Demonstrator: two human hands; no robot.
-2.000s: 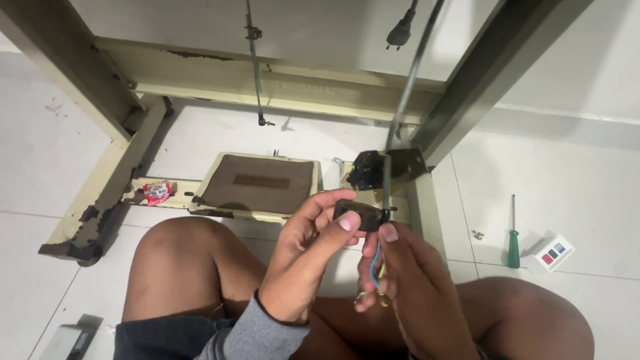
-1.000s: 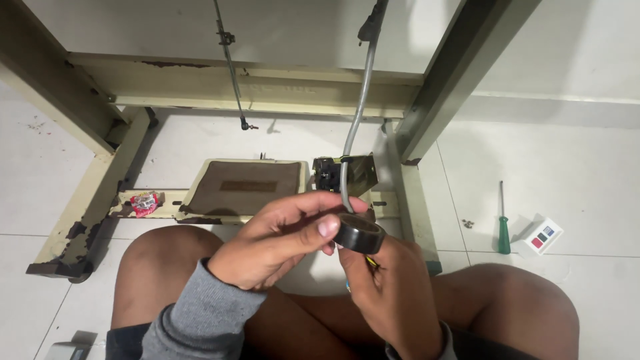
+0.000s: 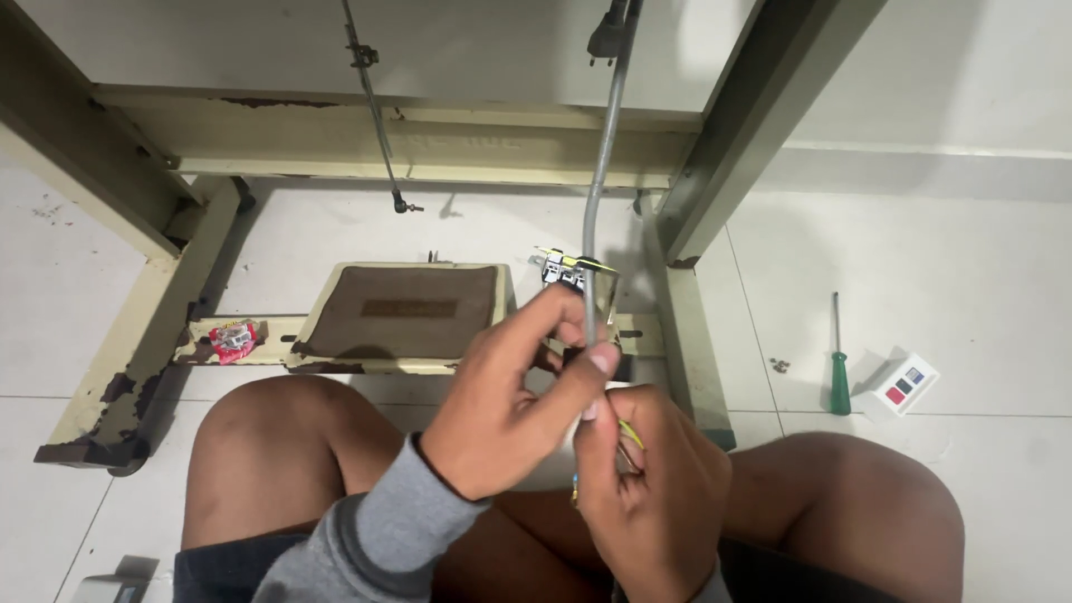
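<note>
Between my fingers runs a grey sheathed cable (image 3: 599, 184), which hangs down from the top. My left hand (image 3: 523, 394) pinches it, with a dark roll, apparently black electrical tape (image 3: 615, 367), partly hidden behind the fingers. Just below, my right hand (image 3: 657, 486) grips the cable's lower end, where yellow-green, blue and brown wires (image 3: 630, 434) stick out among the fingers. Behind my left hand is a small open switch mechanism with a metal plate (image 3: 574, 268). A two-pin plug (image 3: 606, 38) hangs beside the cable at the top.
A metal stand (image 3: 687, 360) with chipped cream paint surrounds a brown-covered foot pedal (image 3: 402, 314). A linkage rod (image 3: 373, 109) hangs above it. On the tiles at right lie a green-handled screwdriver (image 3: 840, 381), small screws (image 3: 780, 365) and a white switch cover (image 3: 900, 385). A red wrapper (image 3: 234, 339) lies left.
The dark roll, held up in plain view a second ago, is now lower and mostly behind my left fingers. Both hands have closed together around the cable's lower end.
</note>
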